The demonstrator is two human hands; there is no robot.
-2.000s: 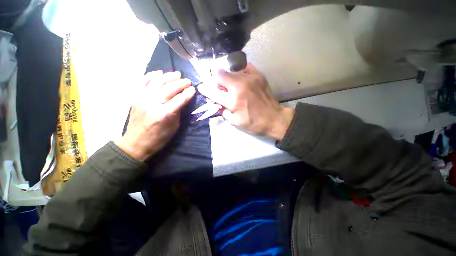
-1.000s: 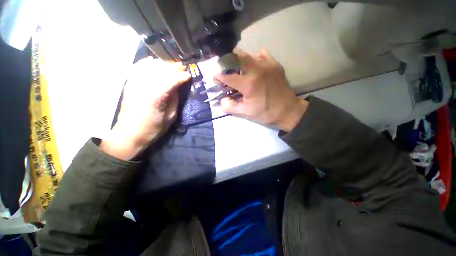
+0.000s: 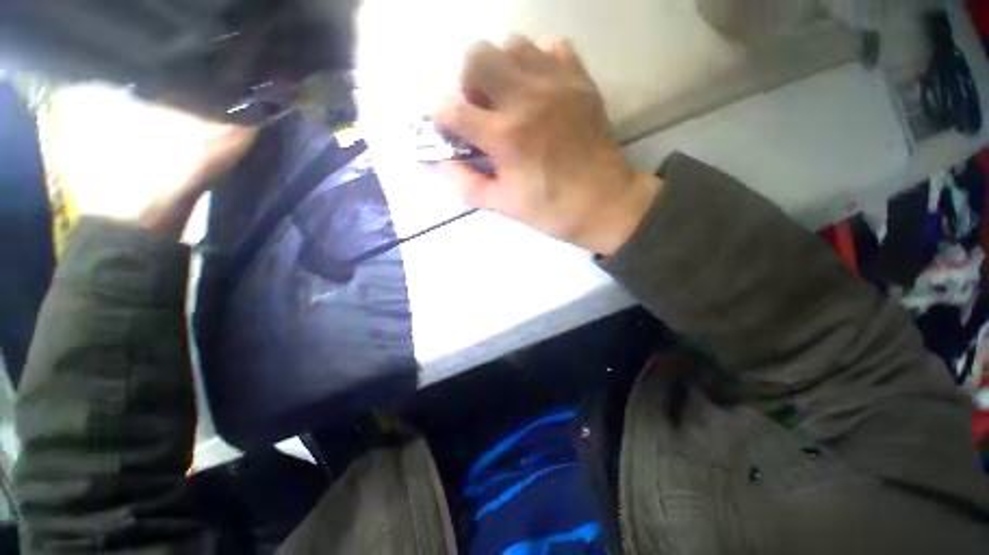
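A dark, slightly shiny fabric piece [image 3: 315, 314] lies under the machine head and hangs towards the table's front edge. My left hand [image 3: 152, 163], washed out by glare, is at the fabric's upper left; its fingertips are hidden beside the machine head. My right hand [image 3: 542, 141] is right of the needle area with bent fingers around thread snips [image 3: 477, 163], whose blades blur in the glare. The sewing machine head [image 3: 206, 49] is dark and blurred at the upper left. The presser foot area is too blurred to make out.
The cream machine bed [image 3: 672, 54] spans the upper right, with a dark seam line along it. White tabletop [image 3: 781, 163] lies in front of it. Mixed fabric scraps [image 3: 938, 282] and red bits are at the far right. Yellow tape [image 3: 52, 163] shows at the left.
The view has shifted, so the machine head sits further left. My left hand has moved to the fabric's upper left, and more fabric shows. My right hand still holds the snips.
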